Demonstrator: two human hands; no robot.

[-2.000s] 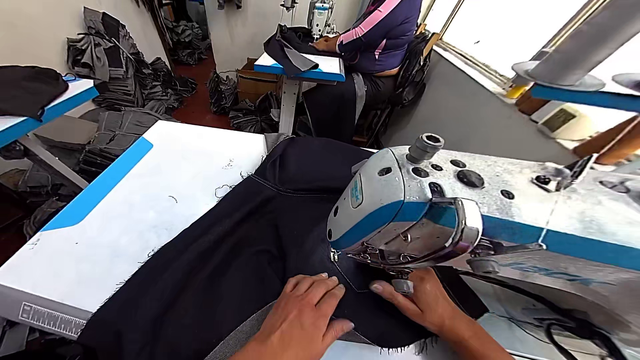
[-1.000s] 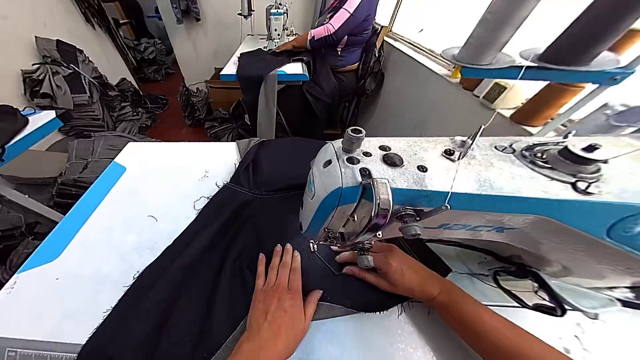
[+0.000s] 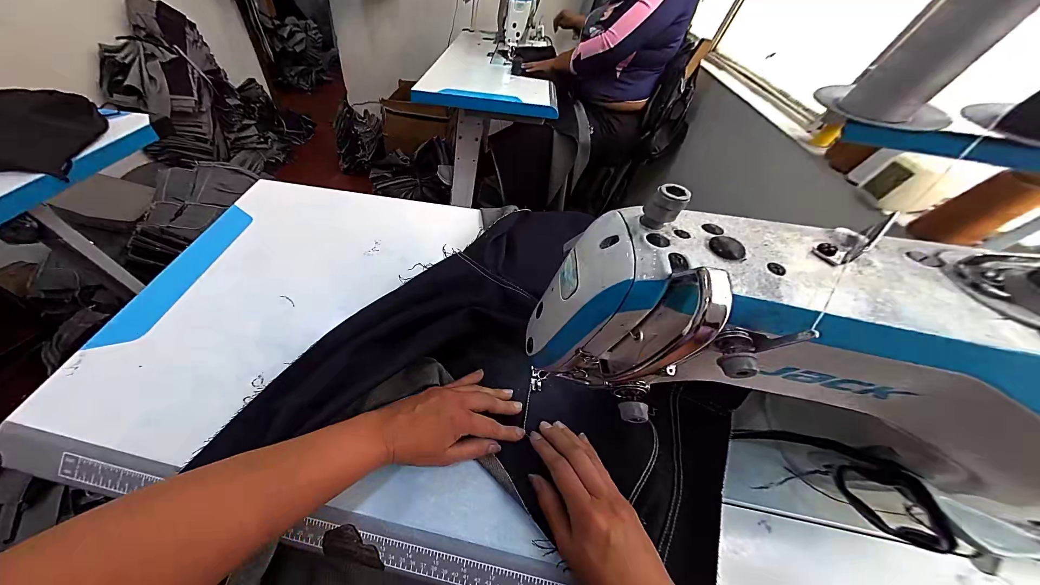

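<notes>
A dark denim garment piece (image 3: 406, 325) with light stitch lines lies across the sewing table and under the needle area of a Jack industrial sewing machine (image 3: 634, 301). My left hand (image 3: 455, 418) rests on the fabric, fingers spread, just left of a stitched seam below the presser foot (image 3: 537, 379). On the other side of that seam, my right hand (image 3: 581, 487) lies with its fingertips on the cloth, nearer the table's front edge. Both hands press flat and neither grips the fabric. The needle tip is too small to make out.
The white table (image 3: 244, 301) bears loose threads and a printed ruler (image 3: 422, 561) along its front edge. A person (image 3: 626, 49) works at another sewing table (image 3: 479, 81) ahead. Stacked fabric pieces (image 3: 195, 203) lie at left. Thread cones (image 3: 918, 57) stand at upper right.
My right hand has left the spot beside the presser foot and now lies nearer the front edge. The fabric has shifted and turned, with more stitch lines showing right of the needle area.
</notes>
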